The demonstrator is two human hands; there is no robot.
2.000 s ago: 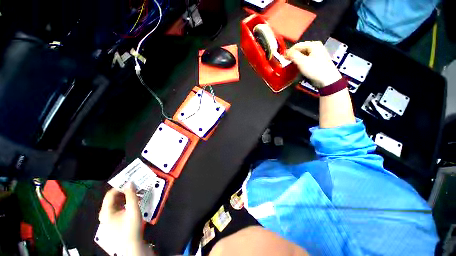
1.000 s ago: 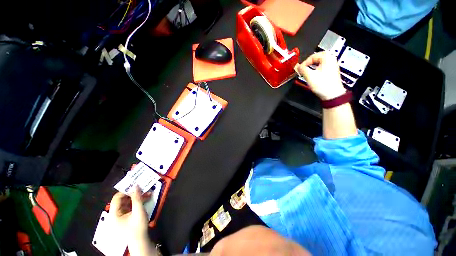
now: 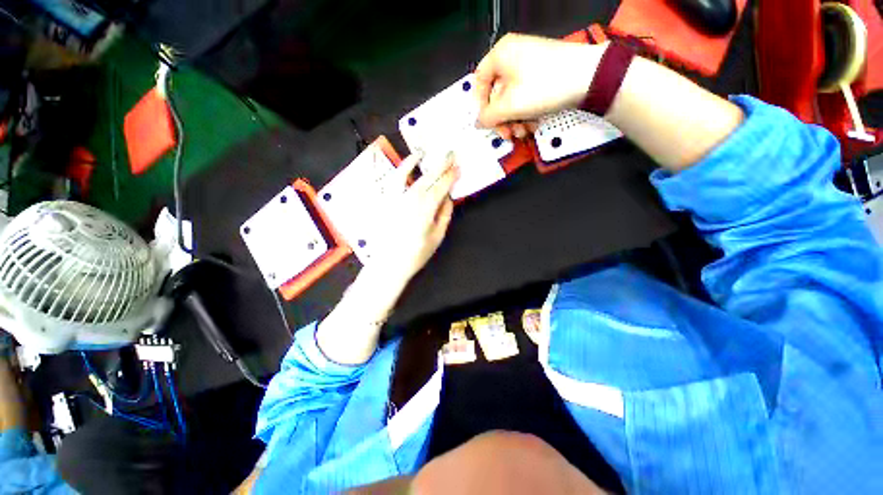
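Flat white units with dark corner dots lie in a slanting row on orange pads. My two hands meet at one unit. My left hand lies with its fingertips on the white surface at that unit's lower edge, beside a small white piece that looks like a paper slip. My right hand is over the unit's right side, fingers bent down; whether it holds anything is hidden. A second unit is partly under my left hand. Another unit lies at the row's left end. A vented unit is right.
A white fan stands at the left, with a black scanner-like handle and cord beside it. A red tape dispenser is at the right edge. A black mouse sits on an orange pad at the top right.
The view has swung left. My right hand has left the tape dispenser and come to the units beside my left hand. The printed slip in my left hand no longer shows clearly.
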